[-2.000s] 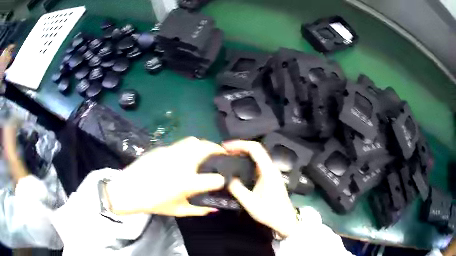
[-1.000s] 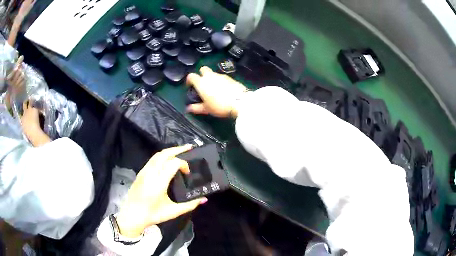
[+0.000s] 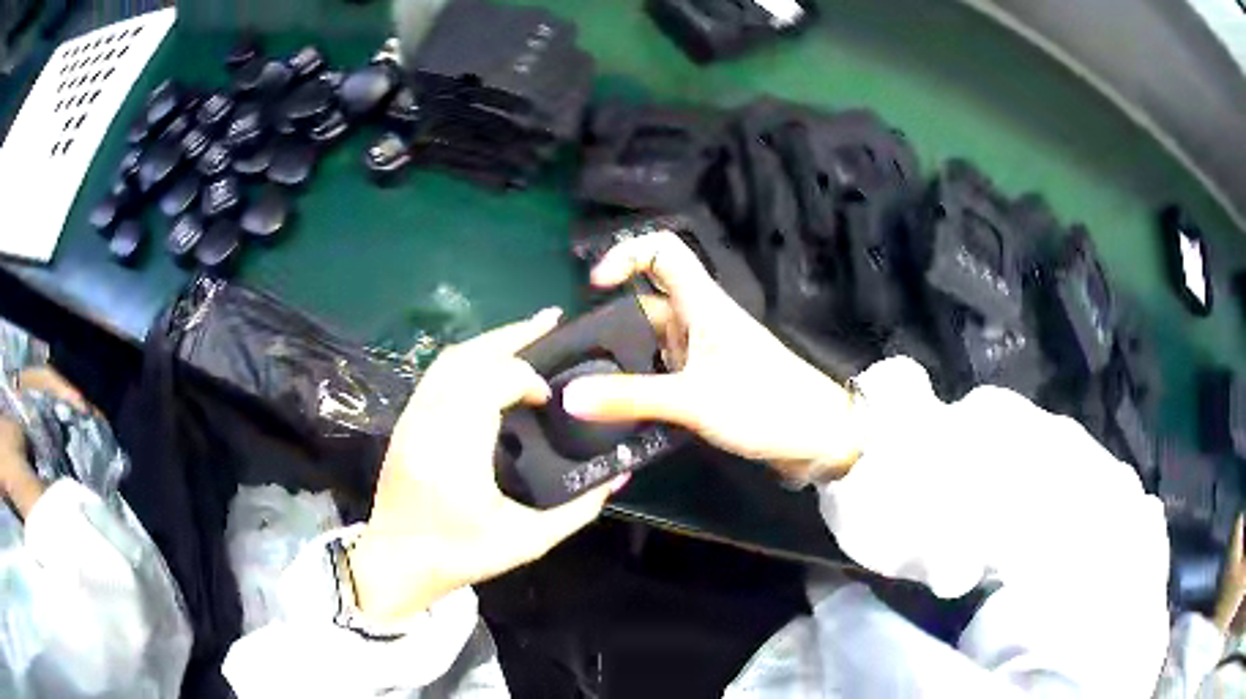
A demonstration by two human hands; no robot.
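Observation:
A black insert (image 3: 536, 462) with small white icons along its near edge is held between both hands over the bench edge. My left hand (image 3: 458, 444) grips its left side. My right hand (image 3: 711, 362) holds its right side, with the thumb on a dark rounded device (image 3: 588, 407) at the cut-out. The device is partly hidden by the thumb. Loose black devices (image 3: 222, 195) lie in a cluster at the upper left.
A stack of inserts (image 3: 499, 82) stands behind the hands. Piled inserts (image 3: 820, 232) extend right. A white perforated board (image 3: 82, 109) is far left; a crumpled black bag (image 3: 273, 348) lies at the bench edge. Box bases (image 3: 1189, 260) sit farther back. A neighbour's sleeve (image 3: 103, 587) is at left.
My right hand has come back from the device cluster to the insert in my left hand, and a device now shows at the cut-out. The camera view has shifted.

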